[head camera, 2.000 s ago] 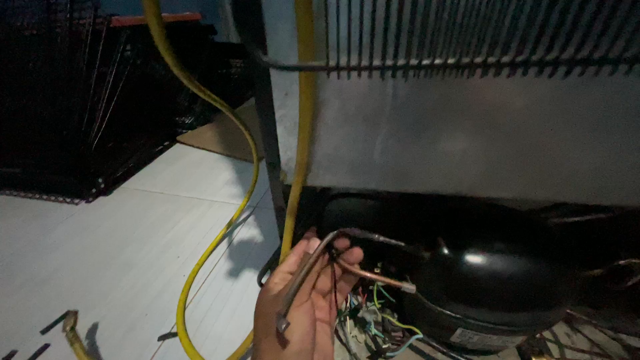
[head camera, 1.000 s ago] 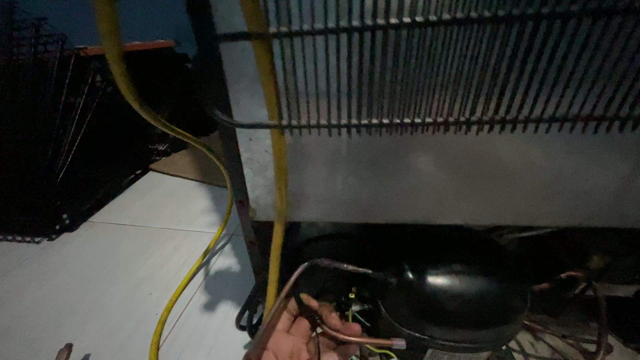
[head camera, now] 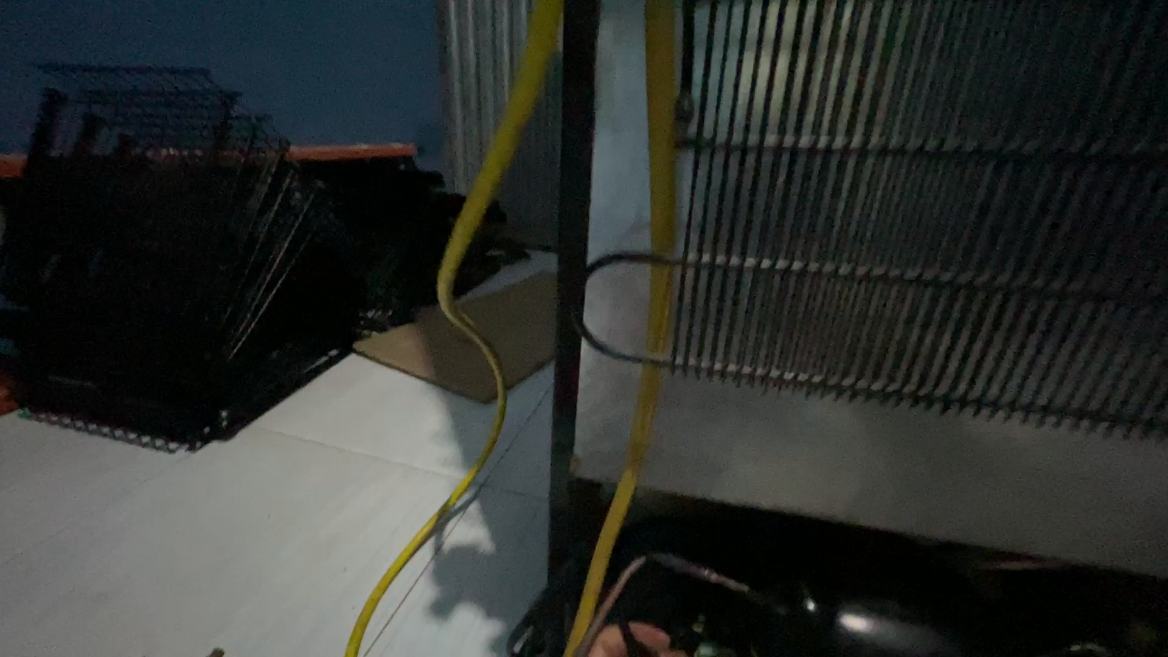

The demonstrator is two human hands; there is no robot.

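Observation:
Only a small part of my left hand [head camera: 637, 641] shows at the bottom edge, right beside a bent copper tube [head camera: 622, 584]; its grip is out of sight. The tube arches up and runs right toward the black, shiny compressor [head camera: 867, 623] under the back of a refrigerator. A thick yellow hose [head camera: 644, 420] hangs down the metal back panel [head camera: 776, 438], close to the hand. Another length of yellow hose [head camera: 497, 392] curves down farther left. Above are the condenser coil's wires and tubes [head camera: 821, 269]. My right hand does not appear.
Dark wire racks [head camera: 173, 274] stand at the left on the pale tiled floor [head camera: 228, 529]. A flat brown board [head camera: 465, 351] lies behind the left hose. The refrigerator's dark side edge [head camera: 570, 274] rises mid-view, with a corrugated sheet [head camera: 502, 119] behind it.
The view has swung up and left, leaving my left hand almost out of frame. Earlier it showed with fingers around the copper tubing in front of the compressor.

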